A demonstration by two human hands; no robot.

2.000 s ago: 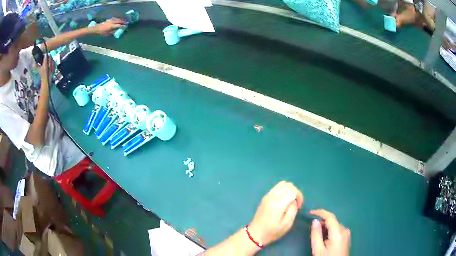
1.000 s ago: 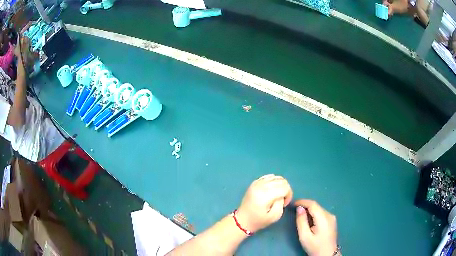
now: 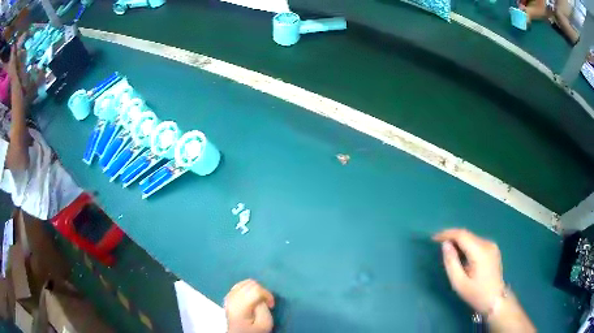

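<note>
My left hand (image 3: 249, 306) is at the bench's near edge, cut off below, fingers curled; whether it holds anything is hidden. My right hand (image 3: 474, 268) is over the bench at the right, fingers bent. A faint dark blur lies by its fingertips; I cannot tell if it holds something. A row of open light-blue fan units (image 3: 198, 153) with bright blue strips lies at the left, away from both hands. Small whitish plastic parts (image 3: 241, 218) lie between the row and my left hand.
A pale rail (image 3: 384, 134) borders the green belt, which carries a light-blue fan (image 3: 286, 29). A black parts tray (image 3: 581, 263) stands at right. White paper (image 3: 197, 312) is at the near edge. A red stool (image 3: 88, 227) and a person's arm (image 3: 19, 130) are at left.
My hands have moved apart, the left toward the near edge and left, the right up and to the right. The fan on the belt now shows further right.
</note>
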